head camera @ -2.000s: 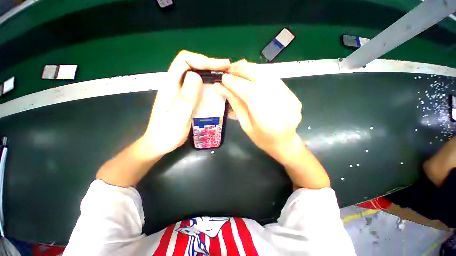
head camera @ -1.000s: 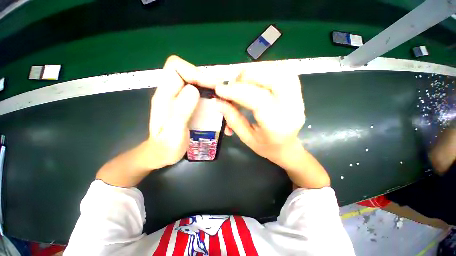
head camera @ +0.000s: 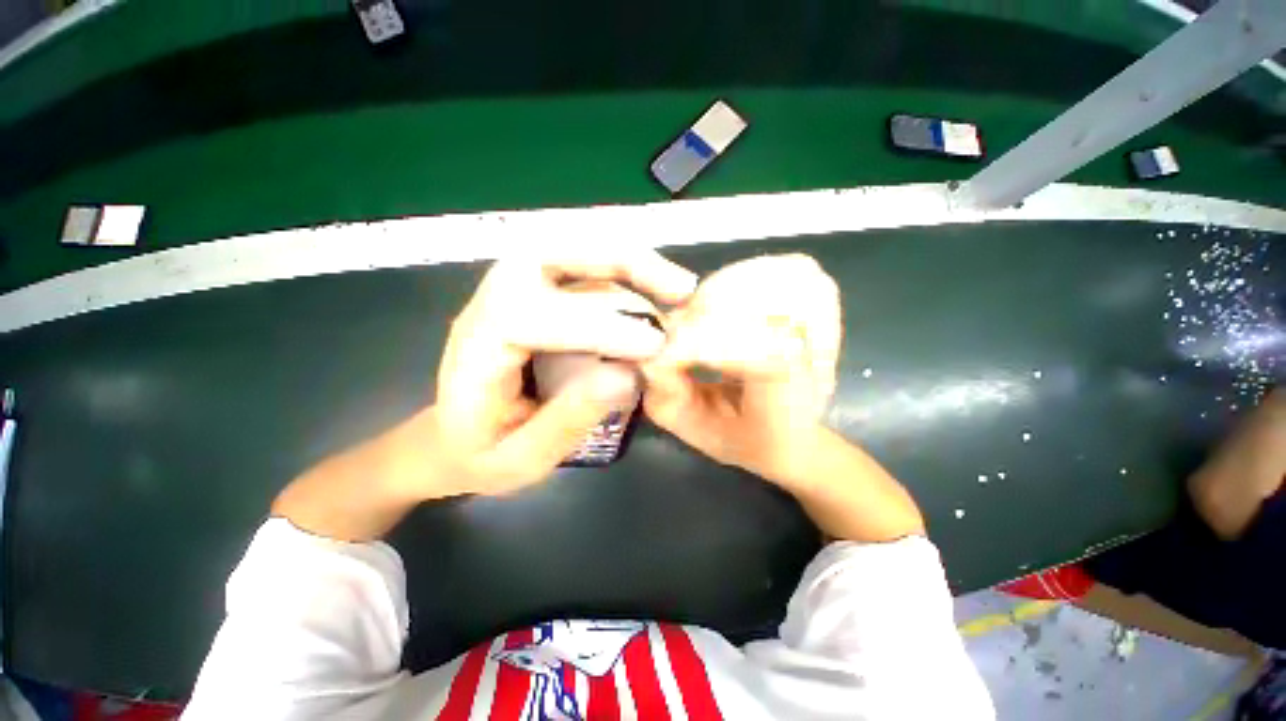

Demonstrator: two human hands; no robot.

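Note:
A phone-shaped unit (head camera: 604, 441) is held above the dark green bench, its patterned lower part showing and most of its pale face covered by fingers. My left hand (head camera: 529, 369) is wrapped around it, thumb across the face. My right hand (head camera: 755, 359) is at its upper right, thumb and fingertips pinched together close to my left fingertips. Both hands are overexposed, so I cannot tell whether the right fingertips hold a small piece or the unit's edge.
The green conveyor (head camera: 466, 141) beyond the white strip (head camera: 353, 254) carries several spaced units, one tilted (head camera: 700, 147). A grey post (head camera: 1114, 106) stands at upper right. White specks (head camera: 1224, 313) lie on the bench at right, near another person's arm (head camera: 1237, 472).
The unit and both hands have moved lower, nearer my body. My left thumb has come across the unit's face. The units on the conveyor have shifted left.

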